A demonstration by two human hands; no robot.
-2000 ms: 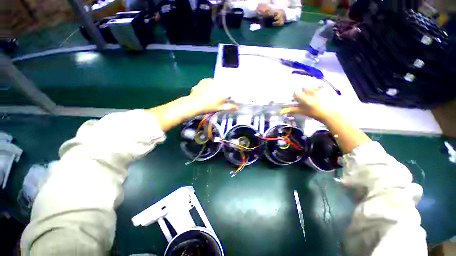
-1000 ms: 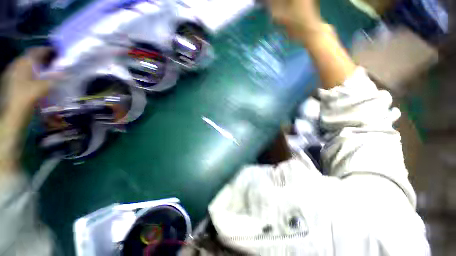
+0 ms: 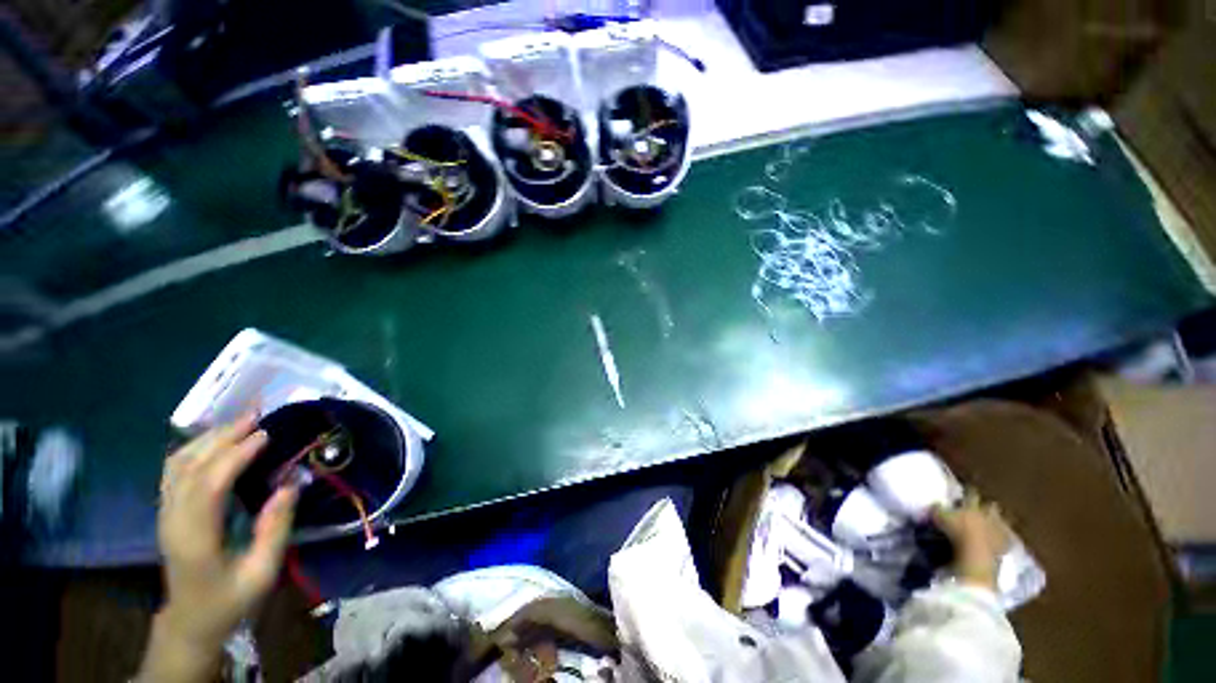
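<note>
A camera housing with a white bracket (image 3: 380, 414) lies open end up at the bench's front left, with red and yellow wires inside. My left hand (image 3: 220, 534) is at its left rim beside the wires, thumb and fingers apart; whether it grips anything is unclear. My right hand (image 3: 976, 540) is down in a carton (image 3: 1067, 494) at the lower right, against white-and-black units (image 3: 867, 514). Its fingertips are partly hidden, so its grip is unclear. Four housings, side by side at the back, have brackets pointing away and coloured wires; one is the rightmost housing (image 3: 644, 144).
A thin pale stick (image 3: 608, 360) lies mid-bench. Tangled clear loops (image 3: 814, 267) lie to its right. A white sheet (image 3: 854, 87) and a black tray (image 3: 854, 27) are at the back. The bench's front edge runs above the carton.
The view has swung right and down. My left hand has moved from the row of housings to the single front housing. My right hand has moved from over the bench into the carton.
</note>
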